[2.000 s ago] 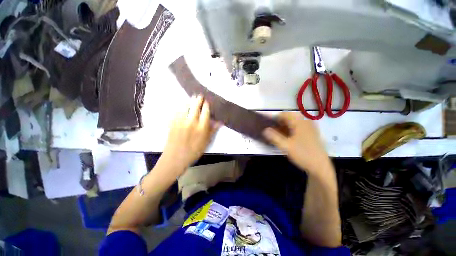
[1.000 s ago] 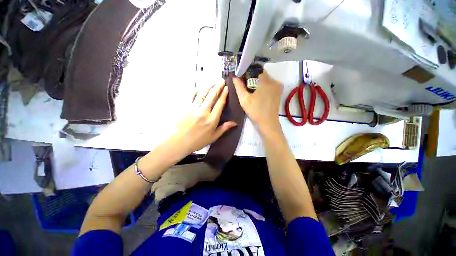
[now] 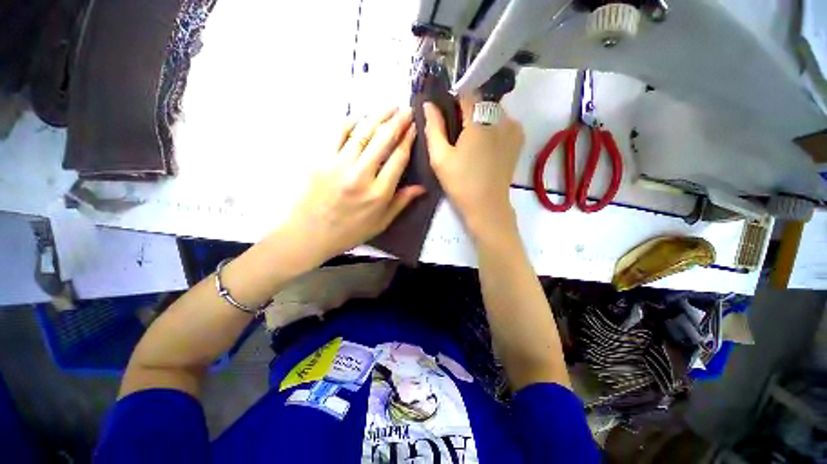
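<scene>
A dark brown fabric strip (image 3: 415, 222) runs from the presser foot (image 3: 433, 56) of the white sewing machine (image 3: 725, 100) towards the table's front edge. My left hand (image 3: 349, 186) lies flat on the strip's left side, fingers pointing at the foot, thumb across the strip. My right hand (image 3: 476, 163) is on the strip's right side, thumb on it close below the foot; its other fingers are partly hidden behind a machine knob. The needle tip is too small to make out.
Red-handled scissors (image 3: 580, 168) and a banana (image 3: 664, 260) lie right of my hands. A stack of cut pieces (image 3: 122, 91) is at the left. A fanned heap (image 3: 626, 353) is below the table at right. A blue crate (image 3: 95, 340) stands lower left.
Two seconds ago both hands held the strip slantwise in front of the machine; now it lies lengthwise under the foot. Since one second ago its near end has drawn up towards the foot.
</scene>
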